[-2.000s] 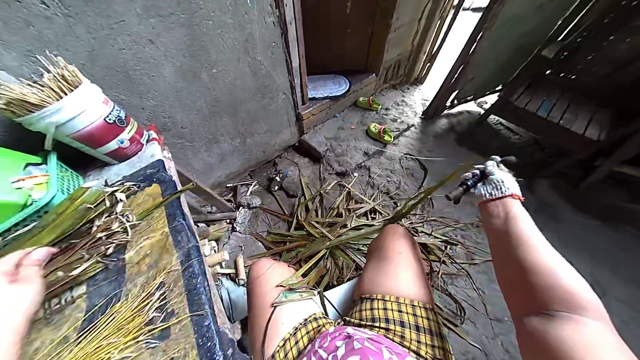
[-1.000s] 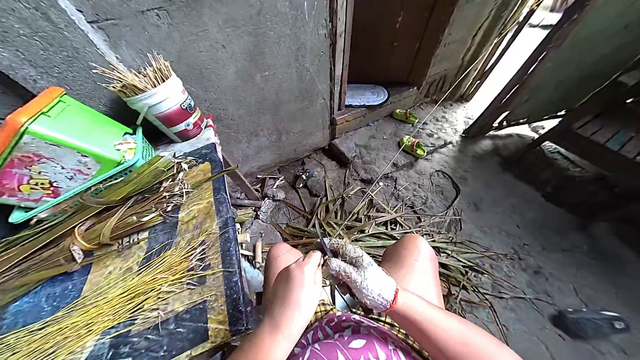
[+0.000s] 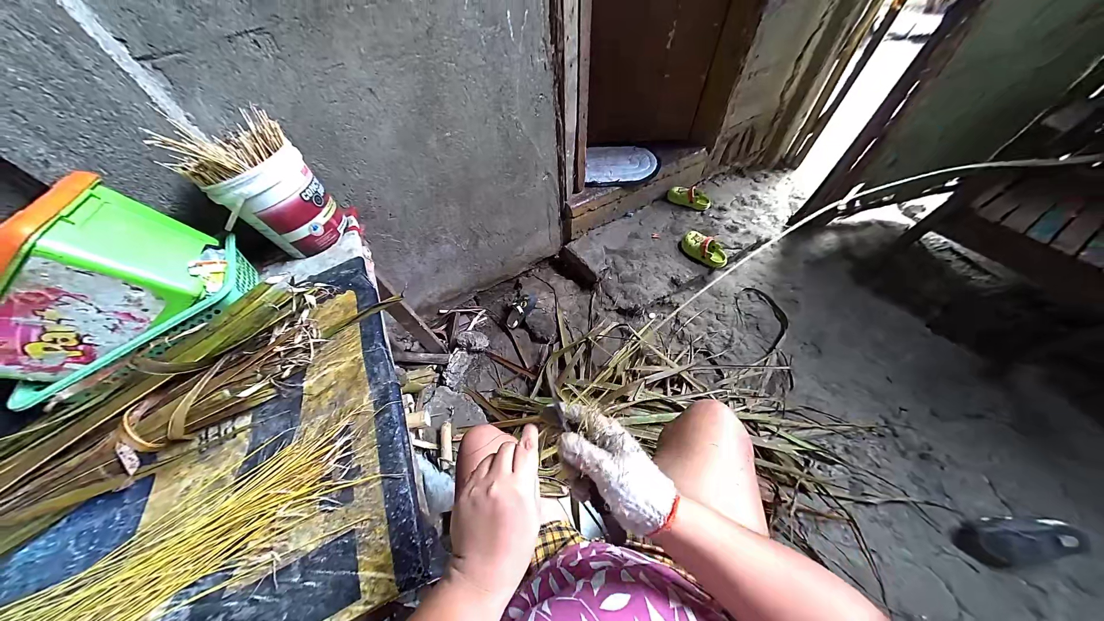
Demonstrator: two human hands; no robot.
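Observation:
My left hand (image 3: pixel 496 509), bare with curled fingers, is over my lap; whether it grips anything cannot be told. Close on its right, my right hand (image 3: pixel 621 474), in a whitish knitted glove, closes around a knife whose dark blade (image 3: pixel 557 405) points up between the hands. A long pale, thin strip (image 3: pixel 776 237) arches from in front of the hands to the upper right; its near end is unclear. Long green-brown leaf strips (image 3: pixel 638 371) are heaped on the ground beyond my knees. More leaves (image 3: pixel 198 388) and a bundle of thin yellow-green leaf ribs (image 3: pixel 233 517) lie on the table at left.
The table's dark edge (image 3: pixel 401 448) is beside my left knee. Behind it stand a bucket of thin sticks (image 3: pixel 289 203) and a green bin (image 3: pixel 129 250) in a basket. Green clogs (image 3: pixel 704 248) lie near the doorstep (image 3: pixel 638 194); a dark slipper (image 3: pixel 1020 542) is at right, a slatted bench (image 3: pixel 1035 216) beyond.
My left hand has come from the table's leaves and my right from far right, meeting over my lap. Since one second ago they remain together, while the pale strip now arches farther right.

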